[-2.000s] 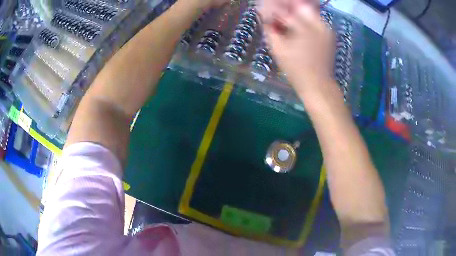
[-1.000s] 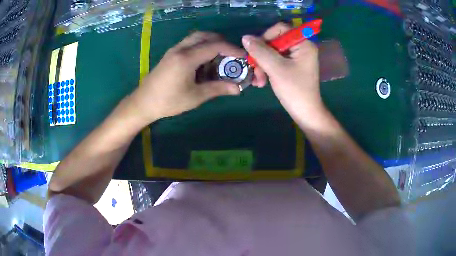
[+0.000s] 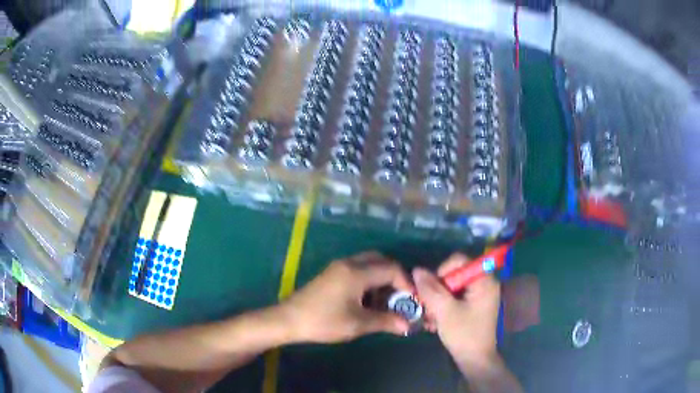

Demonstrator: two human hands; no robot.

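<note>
My left hand [image 3: 341,301] grips a small round metal part [image 3: 405,306] between thumb and fingers, its flat ringed face turned up. Whether the round holder is under it cannot be told. My right hand [image 3: 464,311] holds the red probe [image 3: 477,270], which has a blue dot on its side. The fingertips of my right hand are close beside the part; the probe tip is hidden by the fingers. Both hands are over the green mat, near the lower middle of the view.
A clear tray [image 3: 399,209] with rows of metal parts stands beyond the hands. A sticker sheet [image 3: 163,249] lies left with a dark stick on it. A reddish-brown pad [image 3: 523,303] and a loose ring [image 3: 582,333] lie right. Side trays [image 3: 115,203] stand left.
The view has tilted up, bringing the far tray into the picture. My hands still hold the part and the probe, and now appear lower. The loose ring also appears lower.
</note>
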